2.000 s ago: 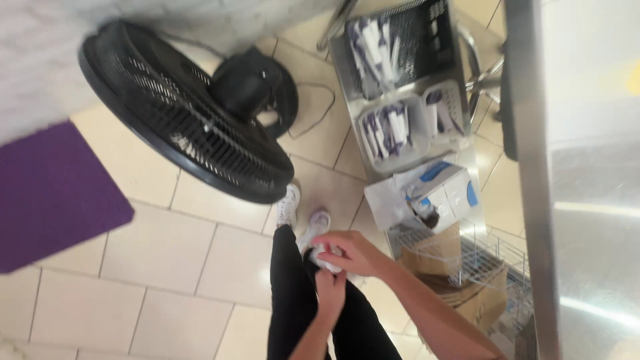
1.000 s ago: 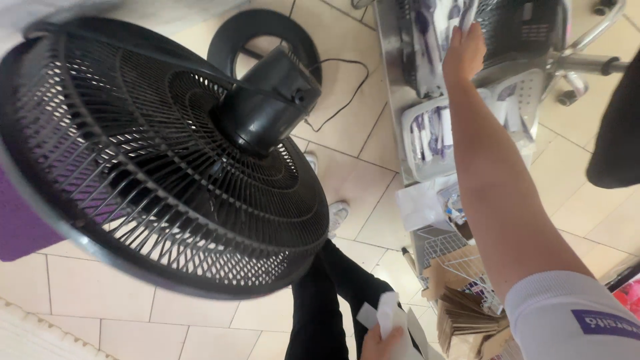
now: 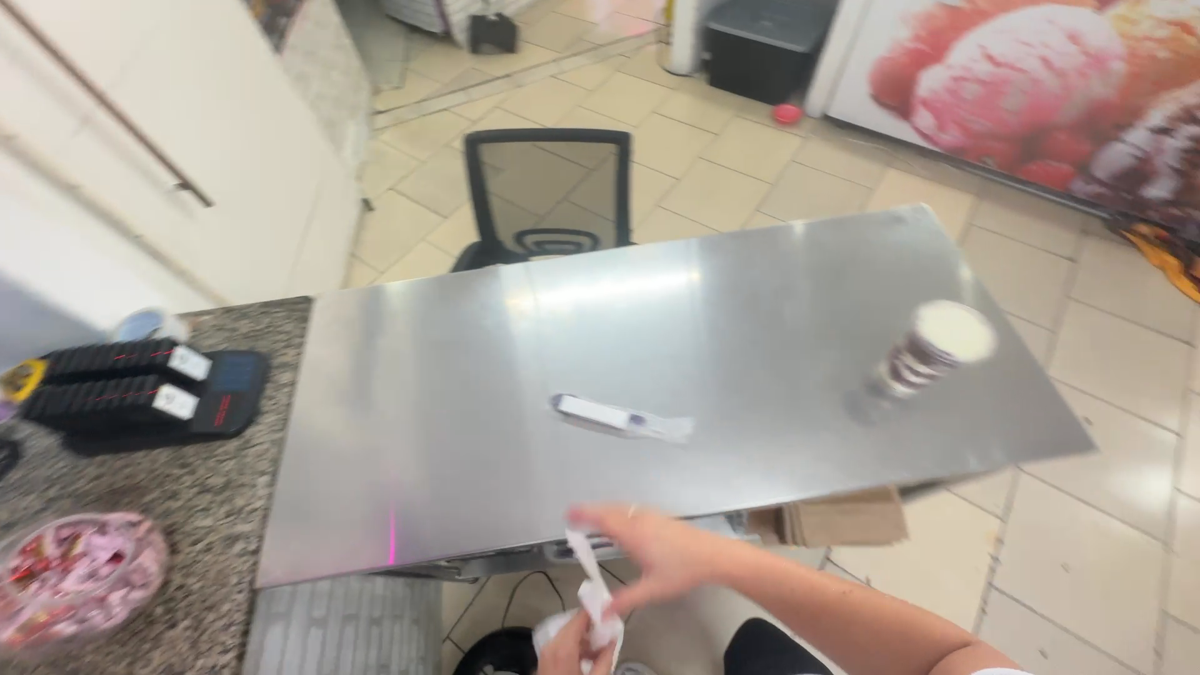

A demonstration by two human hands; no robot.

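Observation:
In the head view, my left hand [image 3: 572, 645] is low at the bottom centre, closed on crumpled white paper or wrapping [image 3: 597, 600]. Just above and to its right is my right hand [image 3: 652, 553], fingers spread around the upper strip of that white material; blur hides whether they grip it. Beyond both hands, a slim white packet with purple marks [image 3: 609, 414] lies on the stainless steel table [image 3: 422, 422]. A cup with a white top [image 3: 937, 342] stands toward the table's right end.
Left of the table, a granite counter [image 3: 220, 506] holds black stacked devices on a base [image 3: 141, 389] and a bowl of wrapped sweets [image 3: 80, 577]. A mesh-backed chair [image 3: 553, 192] stands behind the table. Brown cardboard [image 3: 844, 517] sticks out below its near edge.
The view has swung up from the floor and fan to the tabletop. My right hand, earlier reaching into the packets on the shelf, is now beside my left hand.

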